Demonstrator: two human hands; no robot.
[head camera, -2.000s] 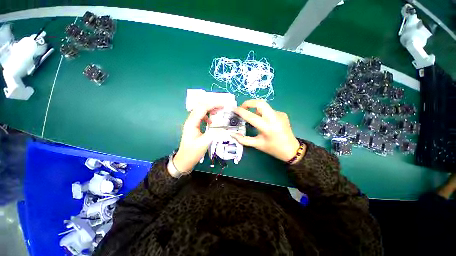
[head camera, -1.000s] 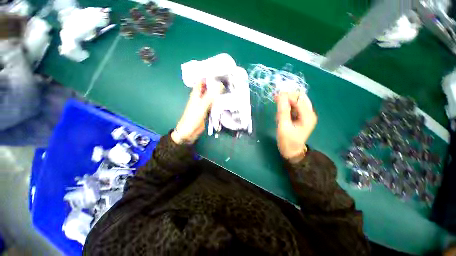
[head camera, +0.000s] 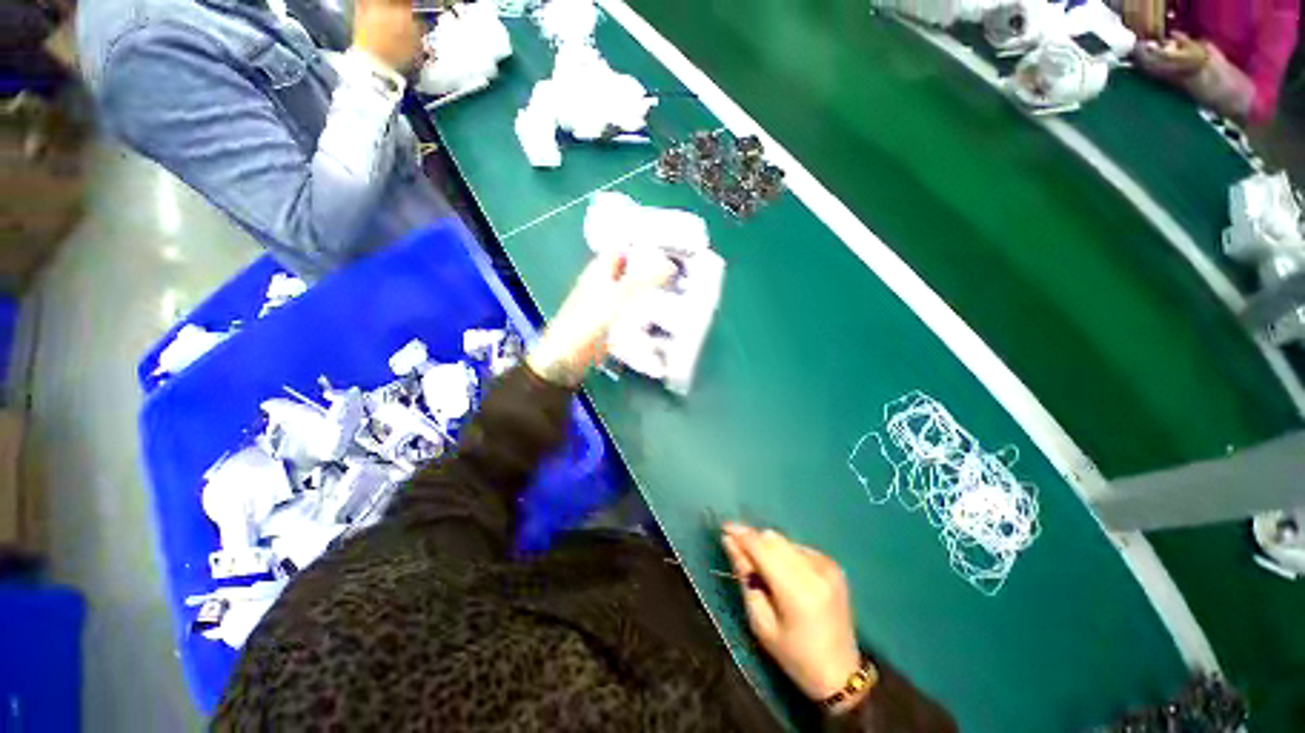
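My left hand (head camera: 584, 327) grips the near side of a white camera housing (head camera: 670, 315), which is held over the bench with its open side and dark inner parts showing. A white block projects from its top end. My right hand (head camera: 794, 594) is apart from the housing, low over the bench's near edge, with thumb and fingertips drawn together. A thin dark line shows by the fingertips; whether I hold it cannot be told. Tangled white strands (head camera: 966, 494) lie on the green bench (head camera: 802, 358), right of the housing.
A blue bin (head camera: 169, 473) of white parts stands at left. A neighbour's denim sleeve (head camera: 215, 129) is at upper left. Finished-looking white cameras (head camera: 584, 100) and dark lens modules (head camera: 723, 172) lie at the back. A metal post (head camera: 1216, 480) crosses the right side.
The view has swung left, showing more of the blue bin and the neighbour. My right hand has moved from the white strands to the bench's near edge. My left hand still holds the housing.
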